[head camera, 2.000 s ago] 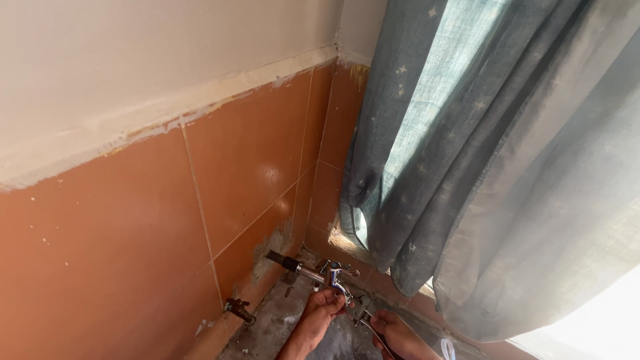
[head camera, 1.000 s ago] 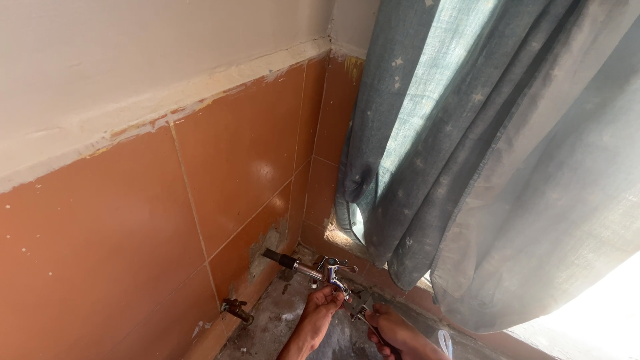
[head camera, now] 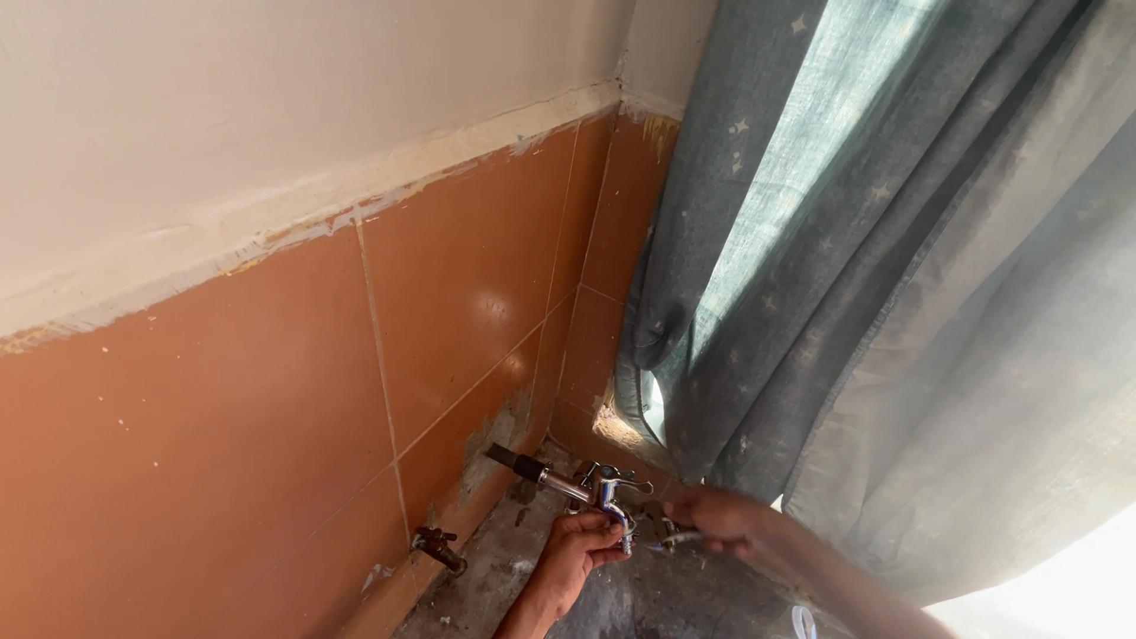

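Observation:
A chrome tap [head camera: 612,497] with a lever handle sits at the end of a pipe [head camera: 524,463] that has a black section near the tiled wall. My left hand [head camera: 572,559] is closed around the tap's curved spout, fingertips near its ribbed outlet. To the right of the spout, my right hand [head camera: 723,516] is motion-blurred, its fingers curled at a thin metal tool [head camera: 679,538]. The tool's head is beside the spout; whether they touch is hard to tell, and its exact kind is unclear.
An old, dark metal tap [head camera: 439,550] juts from the orange-tiled wall [head camera: 461,284] at lower left. A grey-blue curtain [head camera: 799,337] hangs over the right side, close above my right arm. Below lies a stained grey surface [head camera: 603,603], with a white loop [head camera: 803,621] near the bottom edge.
My right hand has moved up, and its forearm now reaches in from the lower right at a flatter angle. My left hand remains on the spout.

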